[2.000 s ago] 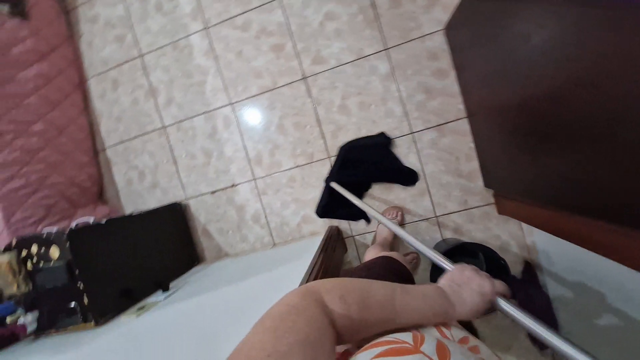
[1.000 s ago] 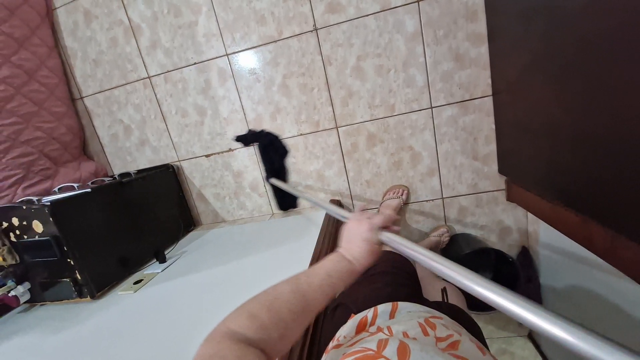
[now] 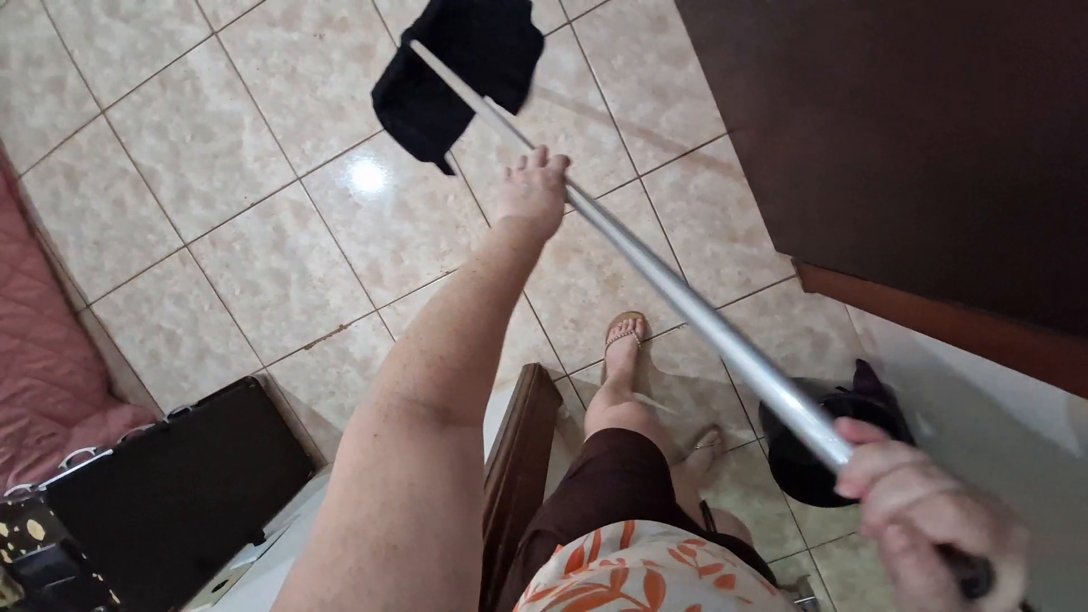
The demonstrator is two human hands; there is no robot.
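Observation:
A long silvery metal pole (image 3: pixel 697 310) runs diagonally from the lower right to the upper middle of the head view. My left hand (image 3: pixel 537 191) grips it partway along, arm stretched out. Near its upper end, at the lower right, my right hand (image 3: pixel 931 510) is closed around the pole; this hand is slightly blurred. The pole's far end meets a black cloth (image 3: pixel 476 59) spread on the tiled floor (image 3: pixel 246 212). Whatever joins cloth and pole is hidden under the cloth.
A black bucket (image 3: pixel 829 442) stands right of my sandalled feet (image 3: pixel 625 331), with a dark cloth beside it. Dark wooden furniture (image 3: pixel 918 127) fills the upper right. A brown wooden edge (image 3: pixel 527 459) is left of my legs. A black case (image 3: pixel 178 493) and pink quilted cover (image 3: pixel 51 357) lie left.
The pole and black cloth have moved farther from my feet, and the cloth is spread wider than one second ago. My left arm now reaches farther out. My right hand has come into view on the pole.

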